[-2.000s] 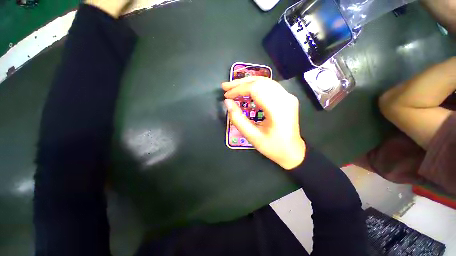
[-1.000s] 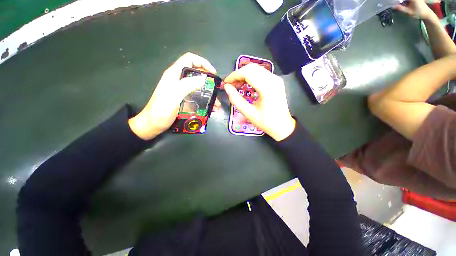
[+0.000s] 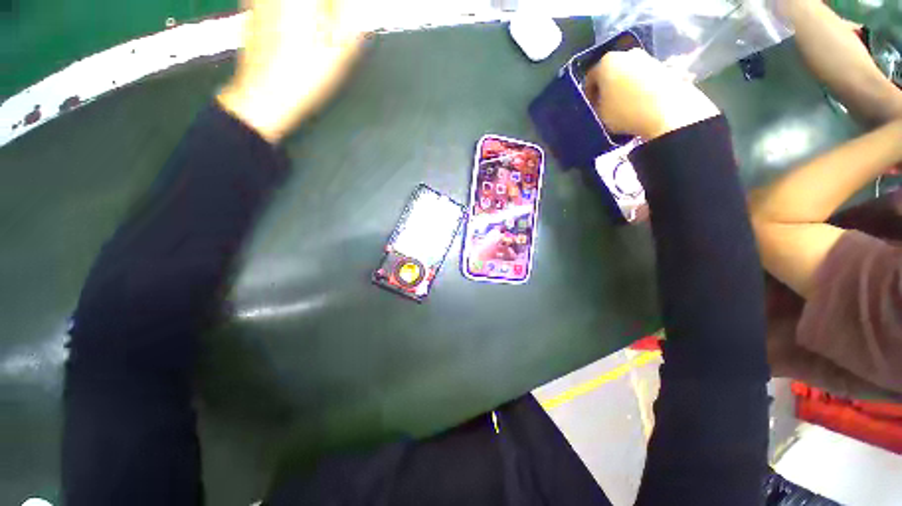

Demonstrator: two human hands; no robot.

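Note:
A handheld unit lies on the dark green table, with a pale, glaring middle and a gold ring at its red lower end. A lit smartphone lies just right of it. My left hand is blurred, over the belt's white edge at the top; I cannot tell whether it holds anything. My right hand reaches into the dark-blue bin; its fingertips and anything in them are hidden.
A clear plastic case sits below the bin, partly behind my right arm. A clear bag lies behind the bin. A white rounded object is near the belt edge. A co-worker's bare arms rest at the right.
My left hand has let go of the unit, which now lies on the table, and has moved up to the belt edge. My right hand has moved from the unit into the bin.

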